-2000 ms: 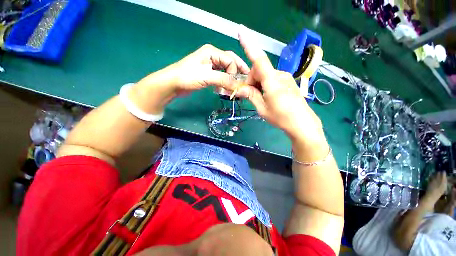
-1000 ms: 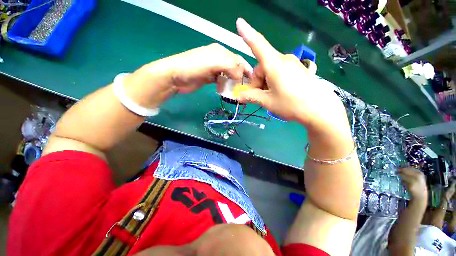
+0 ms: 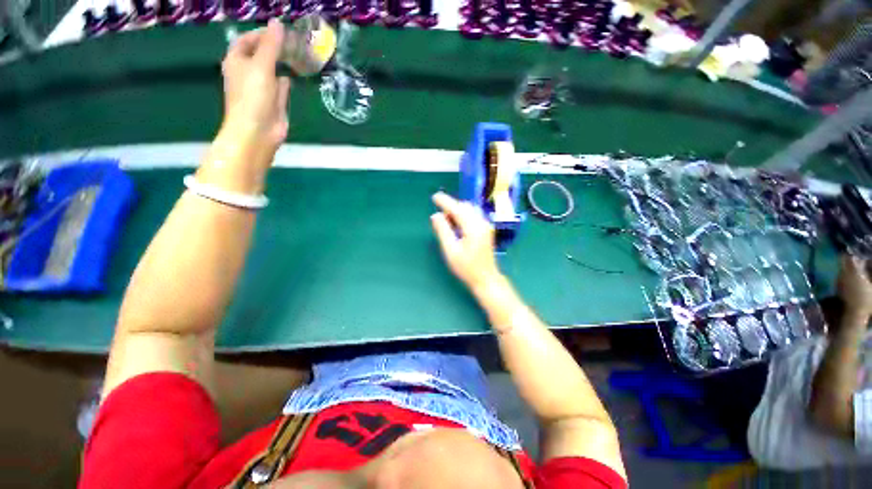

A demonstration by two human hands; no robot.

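My left hand (image 3: 256, 81) is stretched out over the far green strip, with its fingers at a blurred stator (image 3: 304, 50) that carries a yellow patch of tape. Its exact grip is blurred. A second ring (image 3: 346, 94) with pale wires is just beside it. My right hand (image 3: 466, 244) is beside the blue tape dispenser (image 3: 490, 172), fingers apart, with nothing seen in it. The amber tape roll (image 3: 501, 172) sits in the dispenser. A thin hoop (image 3: 551, 200) lies right of it.
A blue bin (image 3: 72, 224) with small grey parts is at left. Clear trays of stators (image 3: 731, 277) are at right, beside another person's arm (image 3: 851, 315). A stator (image 3: 538, 94) lies on the far strip. Dark purple parts (image 3: 555, 19) line the back. A thin dark wire (image 3: 595, 265) lies on the bench.
My hands have parted. My left hand has carried the taped stator and hanging ring forward and left over the far strip. My right hand has moved down beside the dispenser. The view has turned.
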